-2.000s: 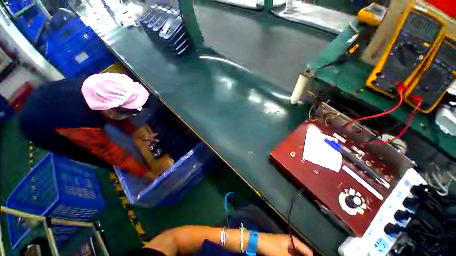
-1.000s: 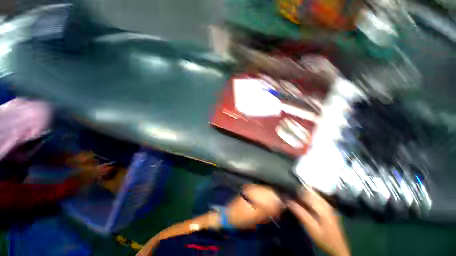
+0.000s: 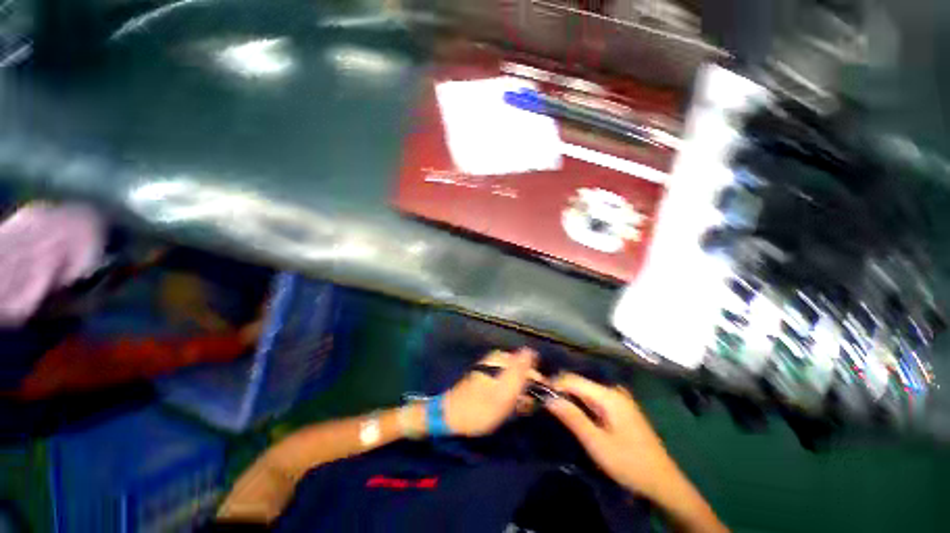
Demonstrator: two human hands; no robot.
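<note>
My left hand (image 3: pixel 488 394), with a blue wristband, is low in the picture in front of my body. My right hand (image 3: pixel 609 422) is close beside it on the right. The fingers of both hands meet around a small dark thing (image 3: pixel 542 392), perhaps a black cord, too blurred to name surely. The dark red test box (image 3: pixel 479 208) lies on the bench above the hands, with a white paper slip (image 3: pixel 490 130) and a blue-capped pen (image 3: pixel 583 112) on it and a round dial (image 3: pixel 602 220) at its lower right.
A white power strip (image 3: pixel 682 250) holds black plugs, with black cords (image 3: pixel 823 198) and a row of open units (image 3: pixel 823 349) to its right. The green bench (image 3: pixel 313 135) runs left. At left, a person's pink cap (image 3: pixel 47 255) and red sleeve show beside blue crates (image 3: pixel 135 468).
The view has swung right and down since the first frame. My right hand has come into view, and both hands are now together. The multimeters have left the picture.
</note>
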